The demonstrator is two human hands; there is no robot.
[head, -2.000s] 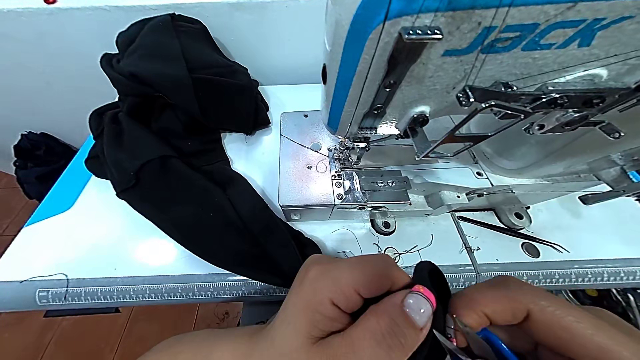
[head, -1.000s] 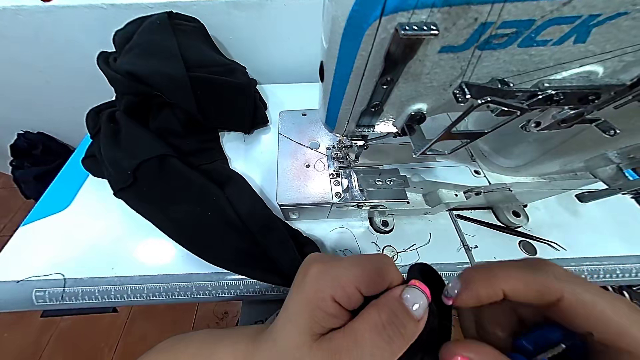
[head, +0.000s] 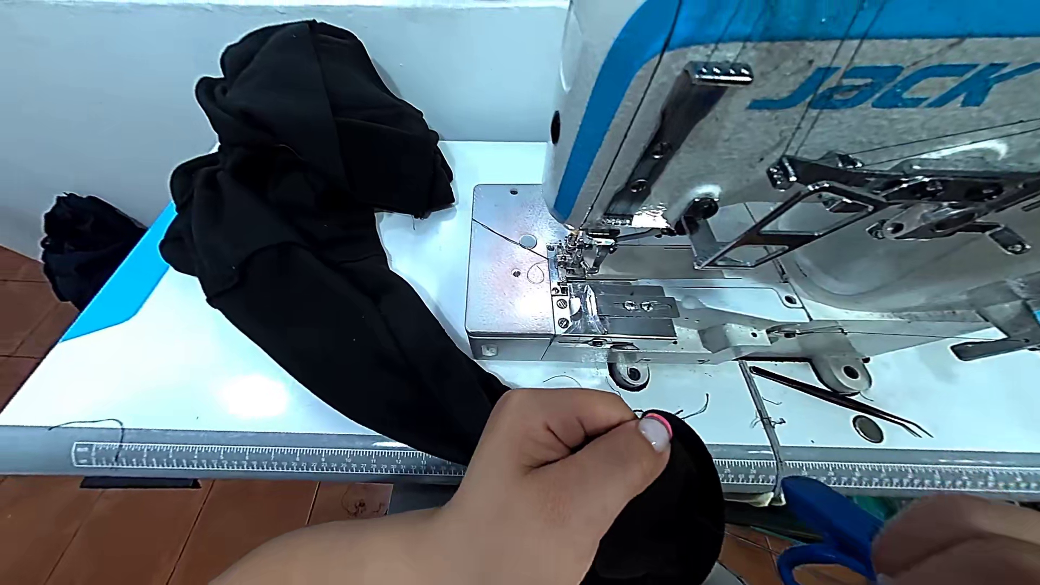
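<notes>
Black fabric (head: 325, 301) lies bunched and folded on the left of the white sewing table, and a long part of it runs down to my left hand (head: 561, 471). Thumb and fingers of that hand pinch the cloth at the table's front edge, and a rounded end of it hangs below them. At the lower right, my right hand (head: 963, 540) is partly cut off by the frame and blurred. It holds scissors with blue handles (head: 829, 528), apart from the cloth; their blades are hidden.
A Jack industrial sewing machine (head: 812, 97) stands over the right side, its needle area beyond my left hand. Black tweezers (head: 837, 398) and loose threads lie on the table. A measuring tape (head: 260, 459) runs along the front edge. More dark fabric (head: 89, 248) is at the far left.
The right hand with the blue-handled scissors has moved away from the cloth, toward the lower right. My left hand still pinches the black fabric, whose rounded end now shows more.
</notes>
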